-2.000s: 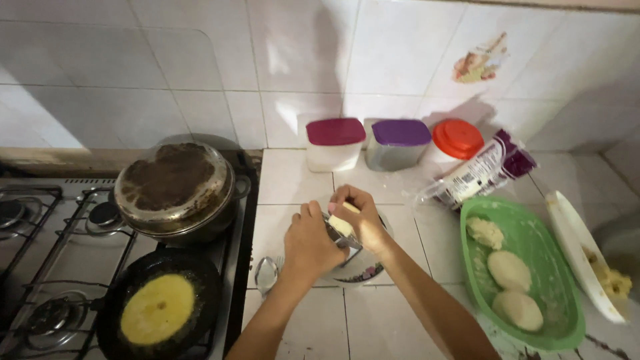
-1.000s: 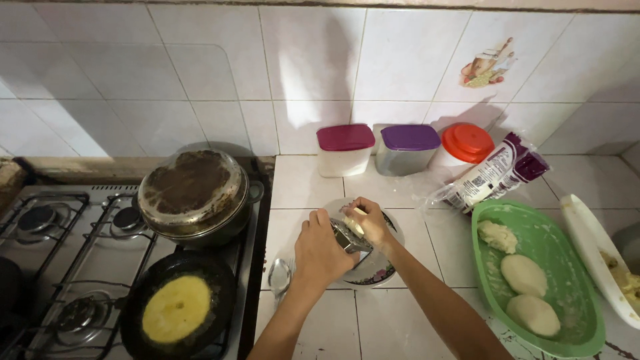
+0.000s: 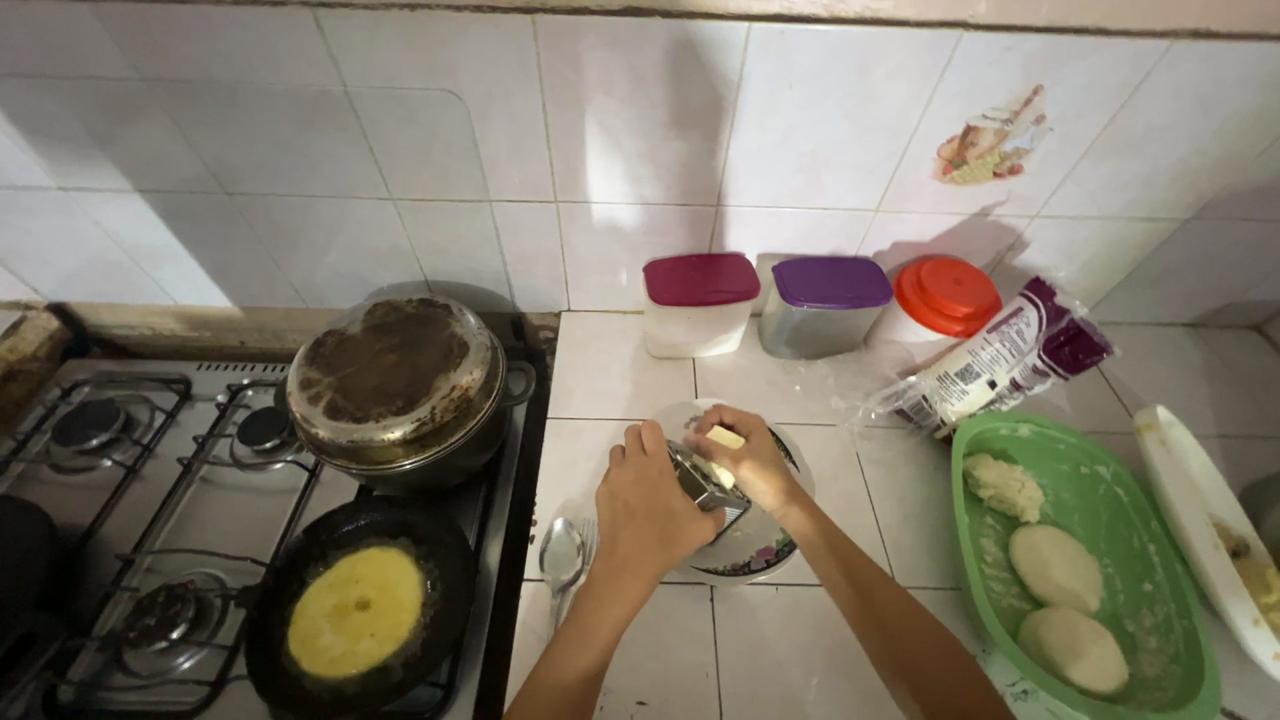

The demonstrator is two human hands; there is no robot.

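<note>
My left hand (image 3: 655, 500) grips a small metal box grater (image 3: 708, 488), tilted over a patterned plate (image 3: 735, 570) on the tiled counter. In my right hand (image 3: 755, 460) is a pale block of cheese or butter (image 3: 724, 440), held against the grater's upper side. A spoon (image 3: 561, 553) and a fork (image 3: 588, 545) lie just left of the plate, partly behind my left wrist. On the stove, a black frying pan (image 3: 455, 590) holds a flat yellow round (image 3: 358, 610) in oil. What lies on the plate under the grater is mostly hidden.
A lidded pot (image 3: 395, 385) stands on the stove's back burner. Lidded containers (image 3: 700, 305) and a plastic package (image 3: 990, 365) line the wall side. At right, a green tub (image 3: 1130, 540) holds dough pieces (image 3: 1055, 568), beside a white dish (image 3: 1180, 490) with yellow food.
My right hand has shifted slightly on the grater, and more of the pale block shows than one second ago. My left hand keeps its hold.
</note>
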